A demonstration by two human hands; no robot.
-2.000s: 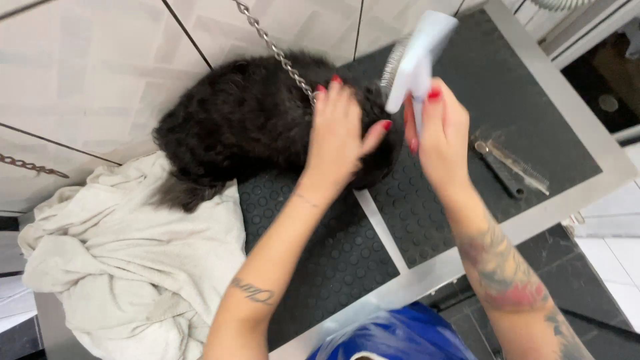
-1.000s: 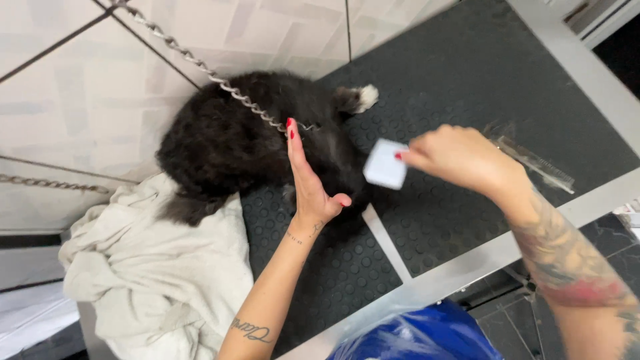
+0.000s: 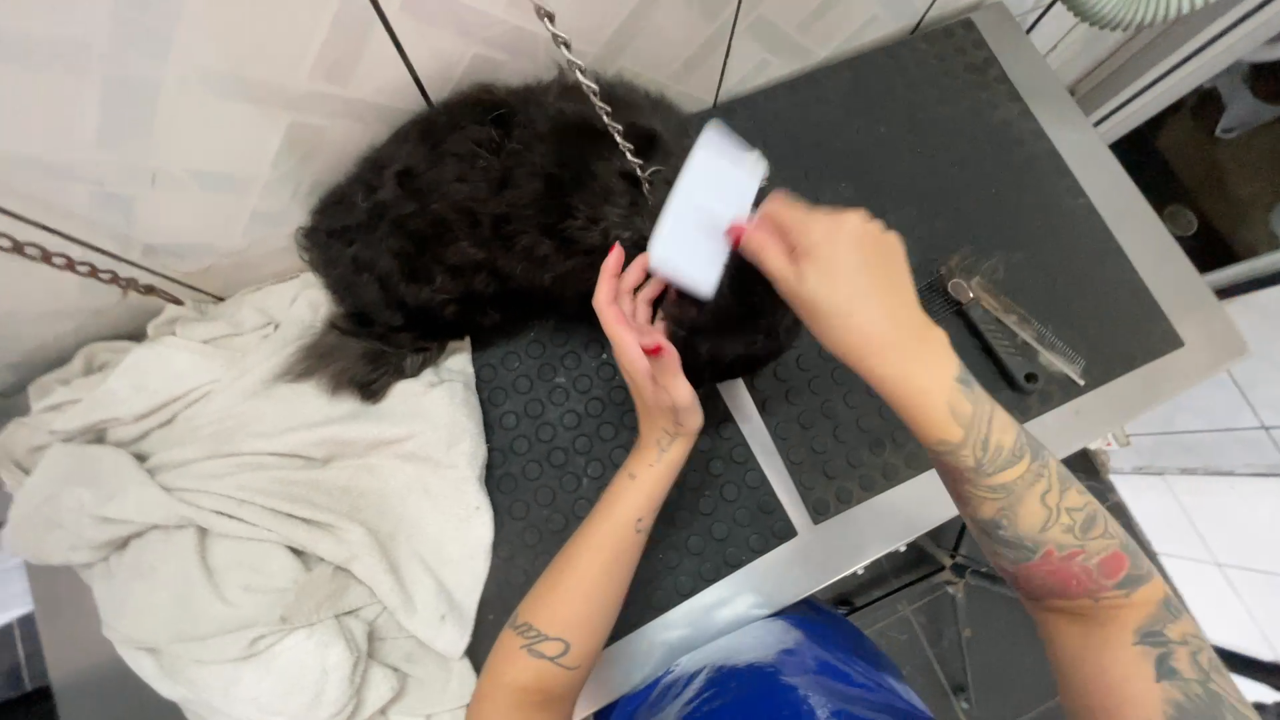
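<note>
A black, curly-coated dog (image 3: 490, 210) lies on the black rubber-topped grooming table, its head end near my hands. My right hand (image 3: 835, 270) grips a white slicker brush (image 3: 707, 210), whose flat back shows over the dog's front part; its pins are mostly hidden. Just below the brush, my left hand (image 3: 645, 330) rests against the dog's fur with the palm turned up and the fingers a little apart. A metal chain (image 3: 600, 95) hangs down to the dog's neck area. The dog's face cannot be seen.
A pale towel (image 3: 300, 480) is heaped on the table's left part, beside the dog's tail. To the right lie a black-handled grooming tool (image 3: 1000, 345) and a metal comb (image 3: 1040, 330) with loose hair. The metal table edge (image 3: 870, 525) runs in front; a tiled wall (image 3: 200, 120) stands behind.
The white paw visible on the table one second ago no longer shows. My left hand lay on top of the dog two seconds ago and is now at its near side. The brush has changed its tilt.
</note>
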